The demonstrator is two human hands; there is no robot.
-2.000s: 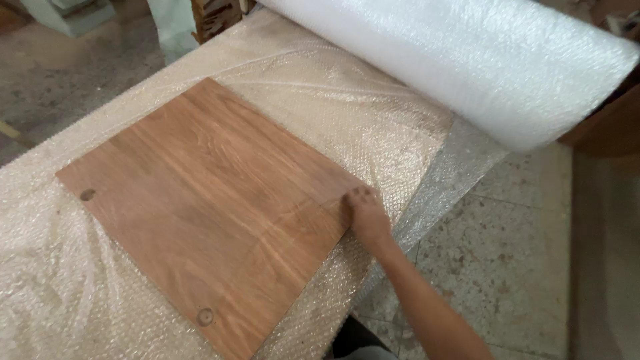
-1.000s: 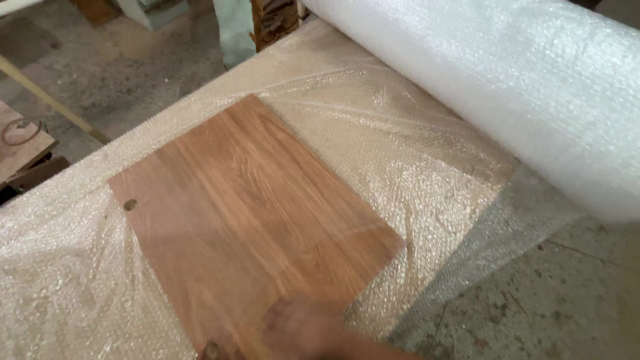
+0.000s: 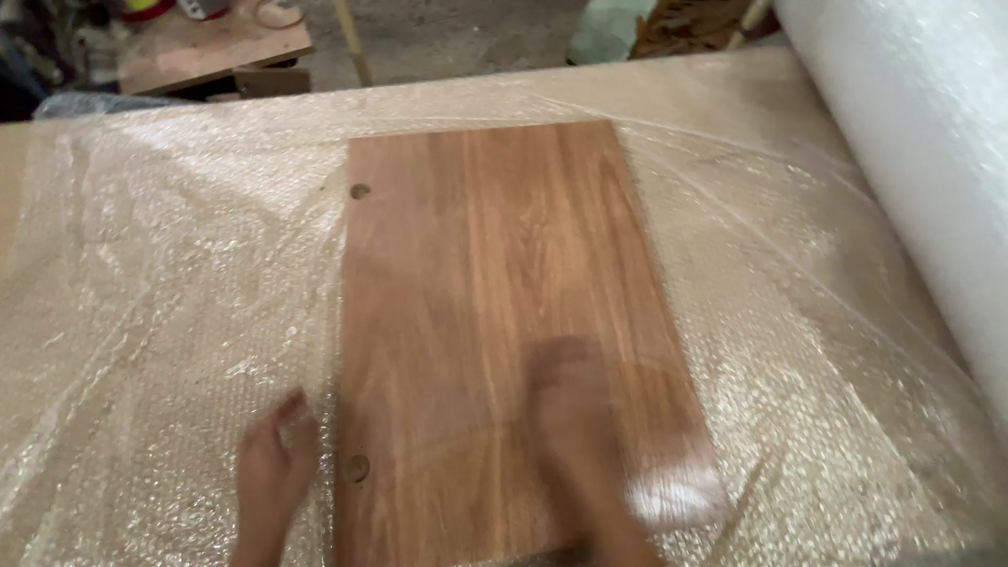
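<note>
A wood-grain panel [image 3: 504, 260] with two round hinge holes along its left edge lies on bubble wrap [image 3: 197, 299] spread over a table. My left hand [image 3: 277, 457] is just left of the panel's lower left edge, above the wrap, fingers bent and apart, holding nothing. Over the lower right part of the panel is my right hand [image 3: 571, 394], badly blurred; its fingers cannot be made out, nor whether it touches the surface.
A large roll of bubble wrap [image 3: 913, 126] slants along the right side. Beyond the table's far edge, a wooden board [image 3: 213, 51] carries containers at the upper left. A pale stick [image 3: 350, 43] and a greenish object [image 3: 610, 31] stand farther back.
The view has swung round, so the panel now appears nearly upright. My left hand has come into view. My right hand, earlier at the panel's right corner, is now over its face.
</note>
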